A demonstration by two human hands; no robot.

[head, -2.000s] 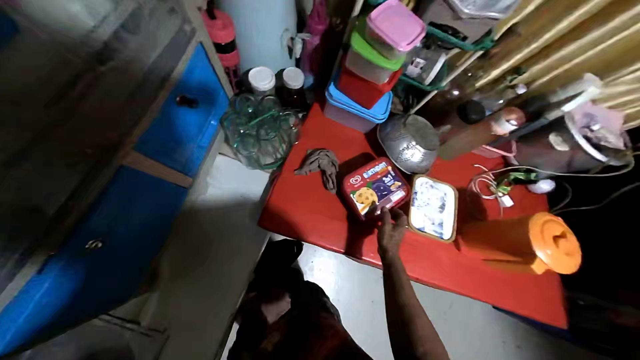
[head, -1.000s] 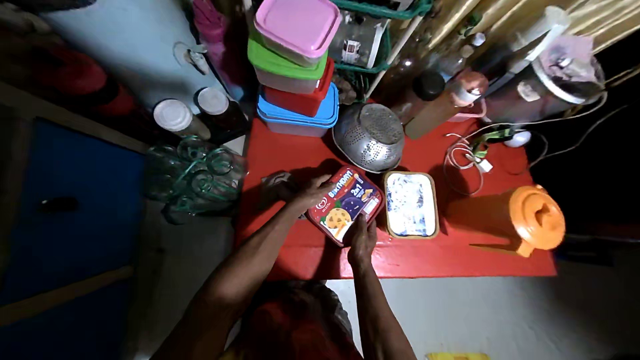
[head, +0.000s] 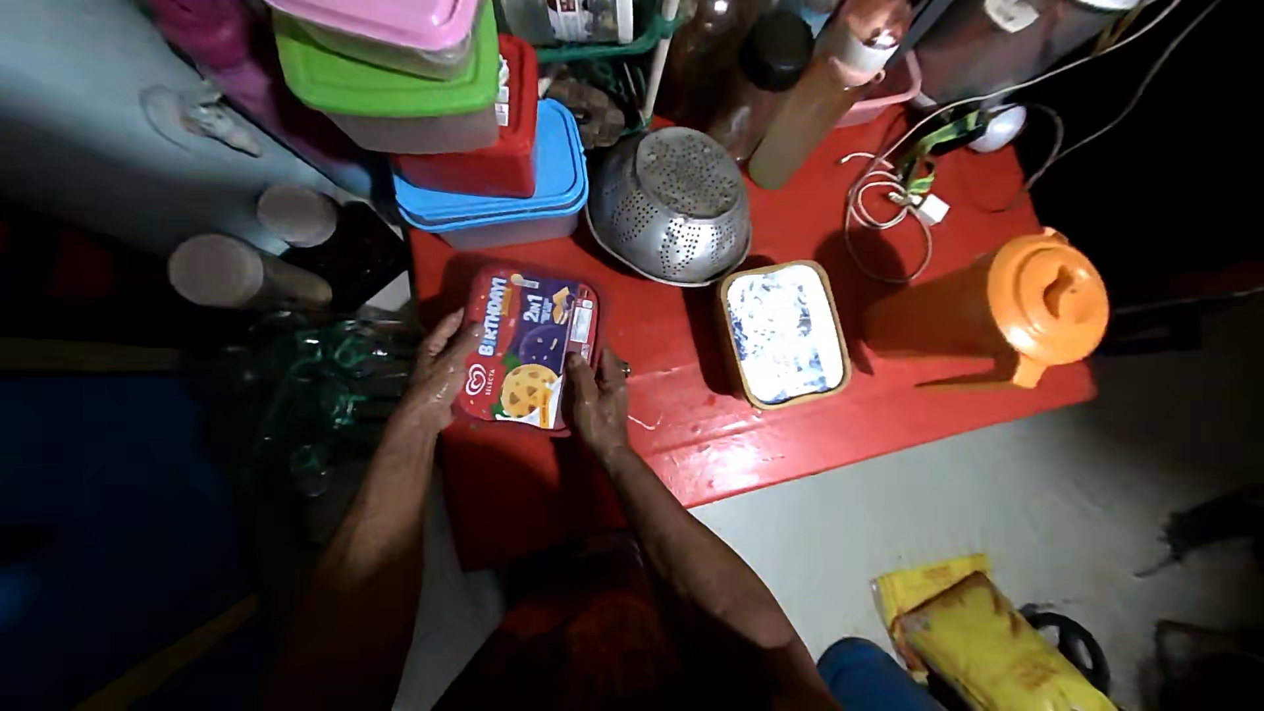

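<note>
Both my hands hold a red ice cream tub with a printed lid (head: 528, 346) over the left part of the red table. My left hand (head: 441, 370) grips its left side, and my right hand (head: 598, 400) grips the lower right side, thumb on the lid's edge. The undersides of the fingers are hidden. To the right, apart from my hands, a rectangular tub with a white and blue top (head: 785, 334) lies on the table. An upturned metal colander (head: 676, 207) stands behind, between the two tubs.
Stacked plastic food containers (head: 494, 202) stand at the back left. An orange pitcher (head: 1047, 301) is at the right, with a white cable (head: 874, 212) behind it. Bottles (head: 805, 118) line the back. Glassware (head: 346, 365) and lidded jars (head: 222, 272) are left of the red table (head: 731, 449).
My left hand has come into view and taken hold of the red tub, which both hands have moved left, away from the white-topped tub. The dark cloth seen earlier on the table no longer shows.
</note>
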